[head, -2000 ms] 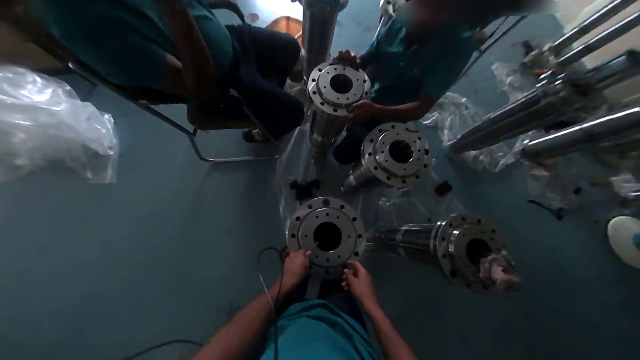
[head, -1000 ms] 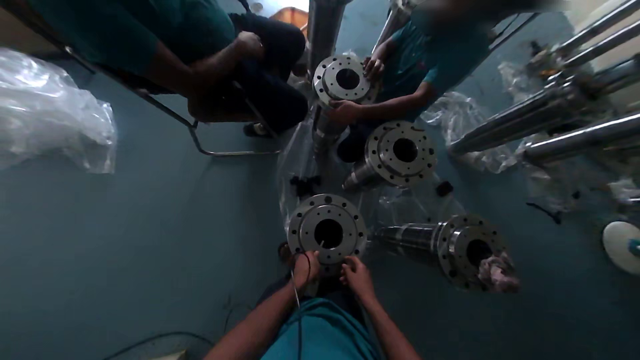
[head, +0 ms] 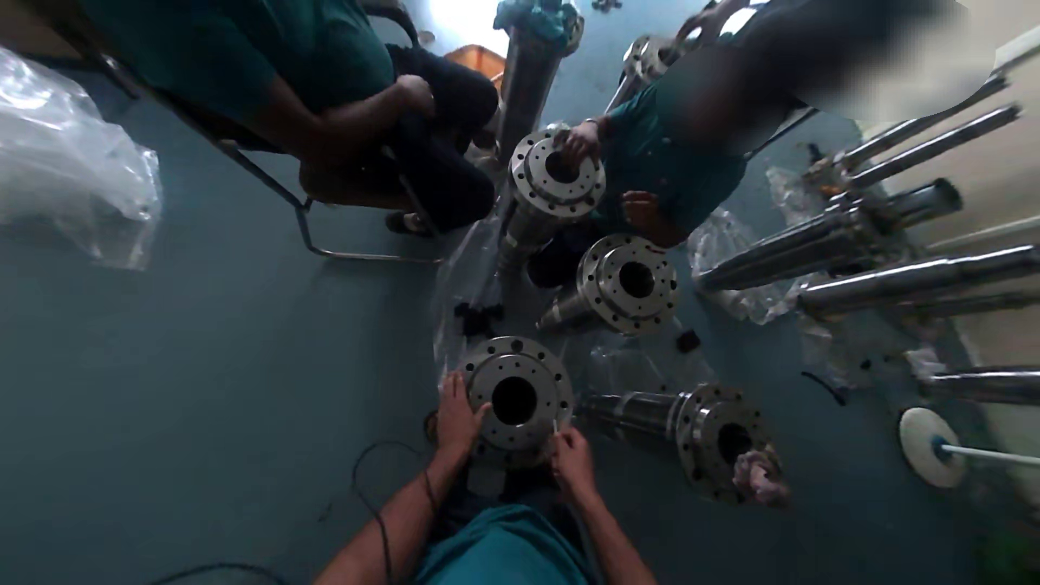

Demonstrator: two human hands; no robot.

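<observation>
A round steel flange (head: pixel 540 374) with a wide central bore and rings of small holes faces up right before me. On its left rim rests my left hand (head: pixel 459 418), fingers spread and no tool visible in it. At the lower right rim my right hand (head: pixel 573 455) pinches a thin, light-coloured rod (head: pixel 556 426) that points up onto the flange face; its kind cannot be told. A dark cable (head: pixel 380 520) hangs loosely by my left forearm. To the right lies another flanged steel cylinder (head: pixel 691 422) with a pinkish rag (head: pixel 761 477) at its bore.
Two more flanged cylinders (head: pixel 605 284) (head: pixel 532 191) stand ahead; a co-worker's hand (head: pixel 578 142) is at the farther one. Another person sits on a metal-framed chair (head: pixel 305 231) at left. Steel shafts (head: pixel 918 280) lie at right, plastic sheeting (head: pixel 77 162) at far left.
My left hand has moved from the near edge up onto the flange's left rim, now spread. The co-worker's hand has moved to the bore of the far flange.
</observation>
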